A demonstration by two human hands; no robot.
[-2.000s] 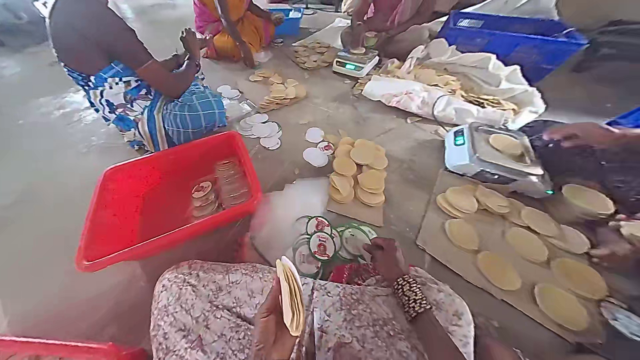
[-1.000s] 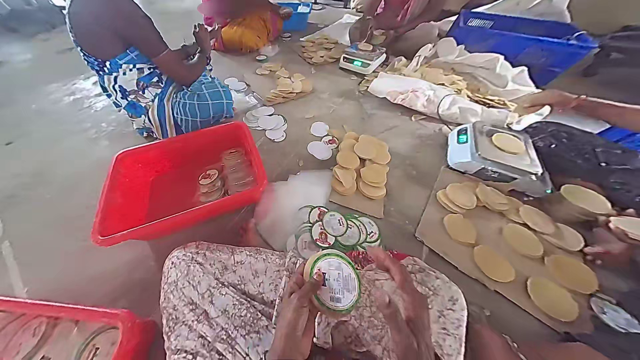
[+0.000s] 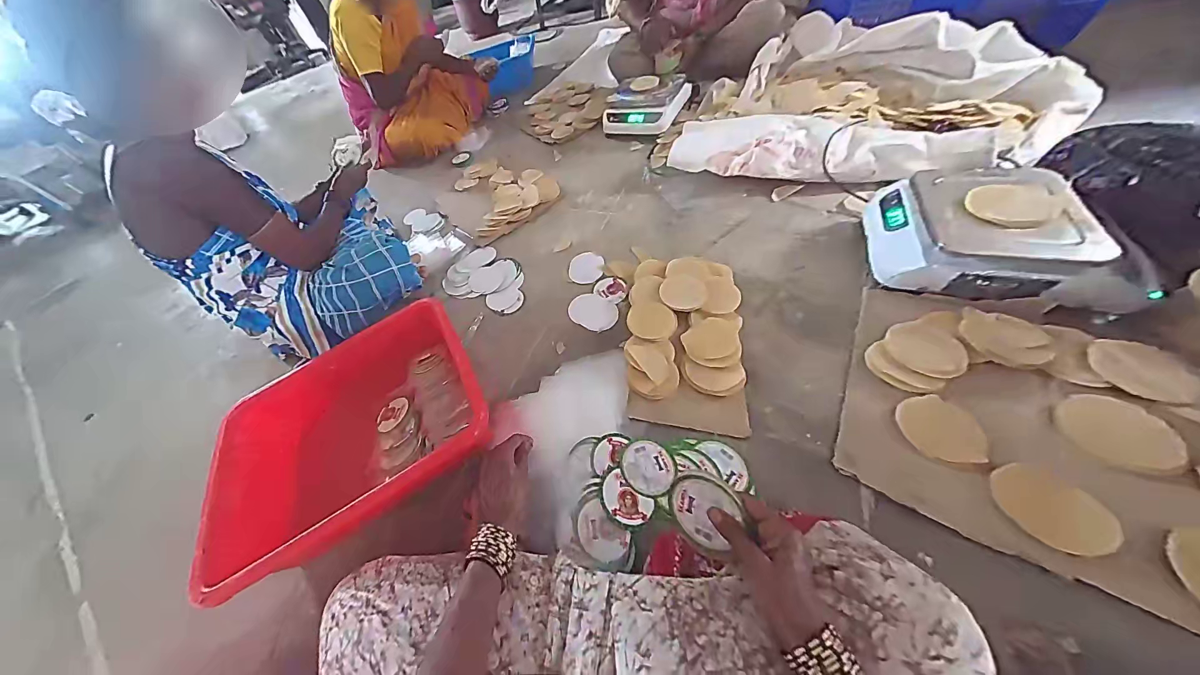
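Note:
My right hand (image 3: 773, 558) holds a round printed label disc (image 3: 703, 511) with a green rim between thumb and fingers, low over my lap. Just behind it lies a heap of similar round labels (image 3: 626, 497), partly overlapping. My left hand (image 3: 503, 483) is at a pile of clear plastic bags (image 3: 572, 412), beside the right wall of a red plastic tub (image 3: 342, 450); its fingertips are bent, and whether they grip a bag cannot be told. Packed round stacks (image 3: 398, 422) stand inside the tub. Thin round tan discs (image 3: 684, 291) lie in stacks on a cardboard sheet (image 3: 689, 412).
At the right, a digital scale (image 3: 1012, 234) bears one tan disc, beside a larger cardboard sheet (image 3: 853, 450) with more discs. White discs (image 3: 487, 277) lie on the floor. A person (image 3: 272, 234) sits at the left; others sit farther back near another scale (image 3: 647, 103) and a white sack (image 3: 769, 145).
My hands have moved apart from over my lap, the left to the plastic bags and the right to the label heap. The labelled round piece held between them is no longer there. The view has shifted.

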